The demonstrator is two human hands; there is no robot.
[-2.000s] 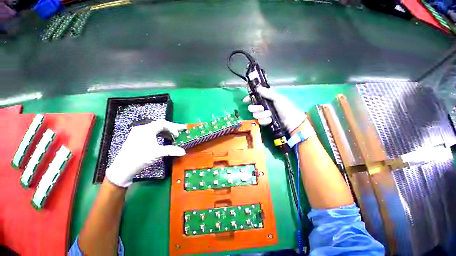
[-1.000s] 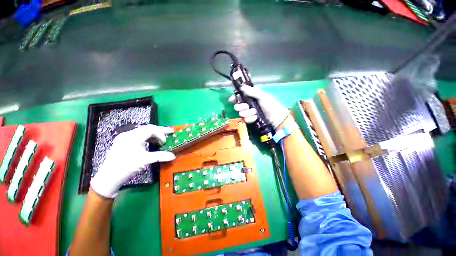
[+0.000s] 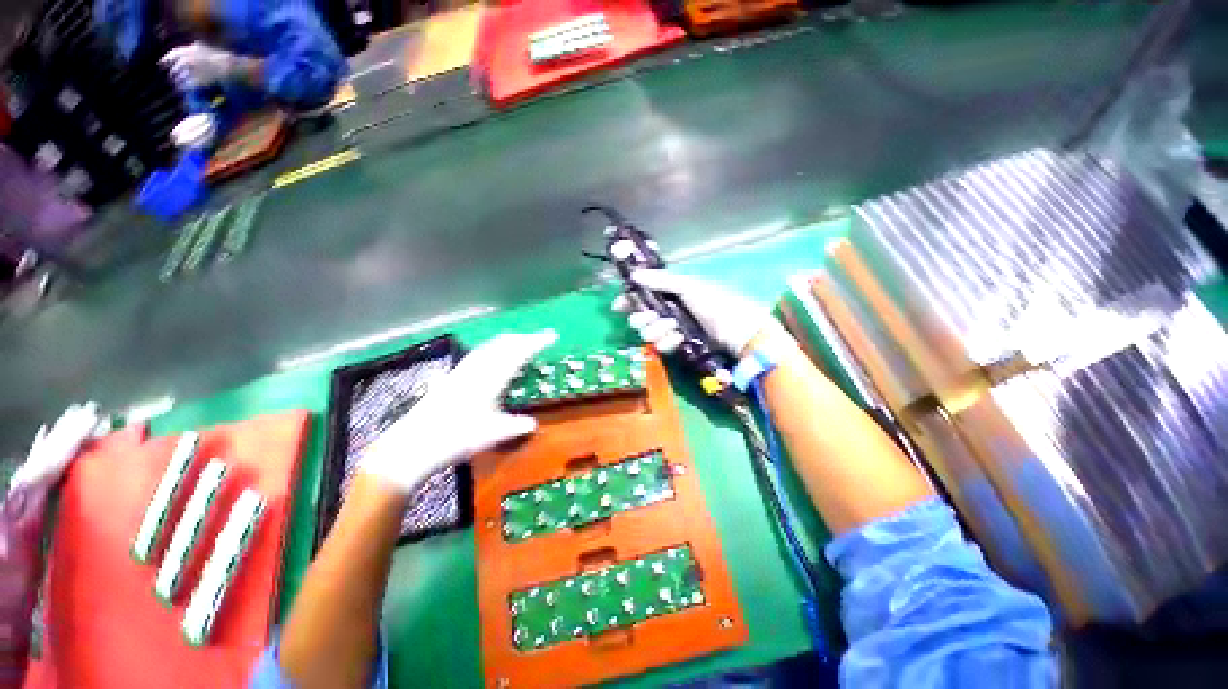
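Observation:
The orange jig [image 3: 593,538] lies on the green bench. Two green circuit boards, one in the middle slot [image 3: 589,497] and one in the front slot [image 3: 607,596], lie flat. My gloved left hand [image 3: 451,411] has thumb and fingers around the left end of a third board [image 3: 582,380] at the back slot; whether it is fully seated is hidden. My gloved right hand [image 3: 698,316] holds the black electric screwdriver [image 3: 681,323] to the right of that board, its yellow ring towards me.
A black screw tray [image 3: 330,451] is left of the jig, partly behind my left hand. Three assemblies [image 3: 191,528] lie on the red mat [image 3: 94,552]. Silvery heat sinks [image 3: 1024,256] and brown strips [image 3: 889,323] are at right. Another person's gloved hand [image 3: 57,442] is at far left; a blue-clad person [image 3: 276,54] is across the conveyor.
The view has shifted, showing more of the far side. The third board, tilted up earlier, now looks lower and more level over the back slot. Another person's hand has appeared at the left mat.

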